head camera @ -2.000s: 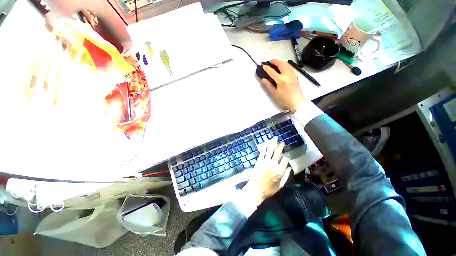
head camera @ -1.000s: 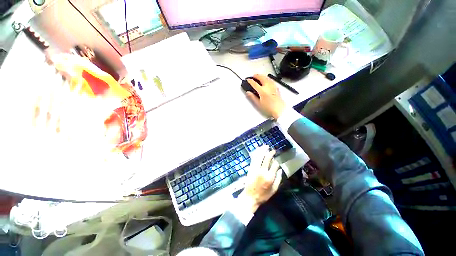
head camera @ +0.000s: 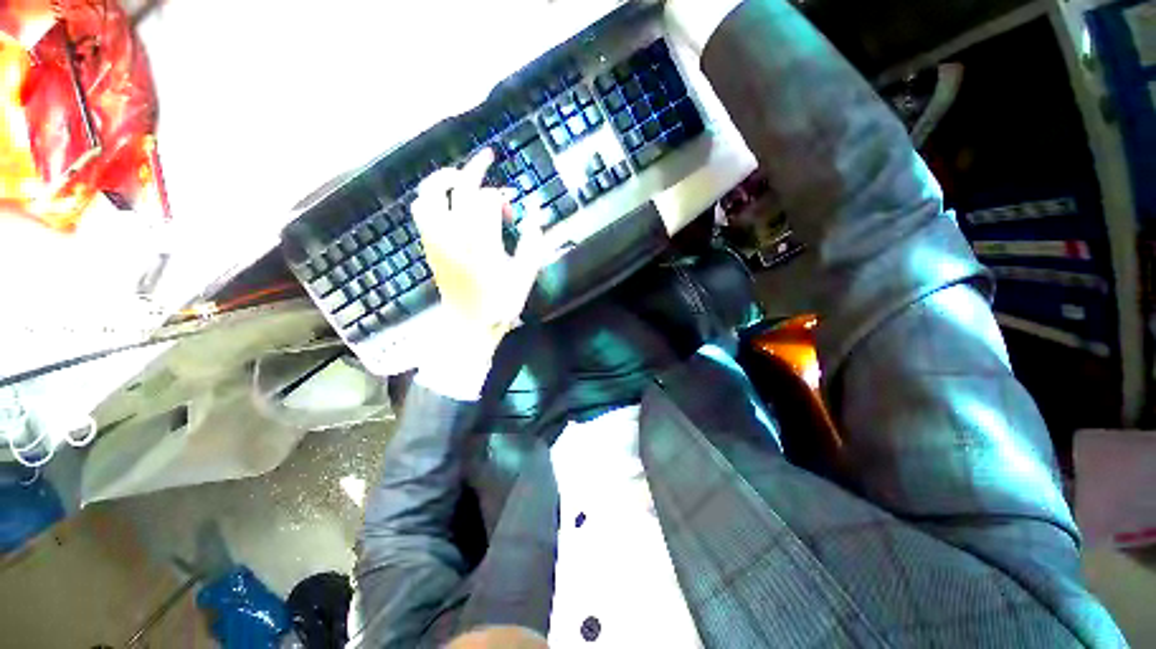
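The keyboard (head camera: 368,260), silver-grey with dark keys and a bluish glow, lies slanted at the desk's front edge over the lap. My left hand (head camera: 472,247) is over the keys left of its middle, fingers curled and apart, holding nothing that I can see. The dark wrist rest (head camera: 602,264) shows along the keyboard's near edge. My right hand is cut off by the top edge; only its white cuff (head camera: 700,15) and grey sleeve show. The mouse is out of the picture.
A shiny red-orange plastic bag (head camera: 95,114) lies on the white desk at the upper left. A pale bag (head camera: 190,431) hangs below the desk edge. Blue binders (head camera: 1033,273) stand on shelves at the right. A blue object (head camera: 241,609) is on the floor at the lower left.
The view has tipped down, so the monitor, mug and mouse have left the picture. My left hand has moved left along the keyboard. My right hand has gone out of view.
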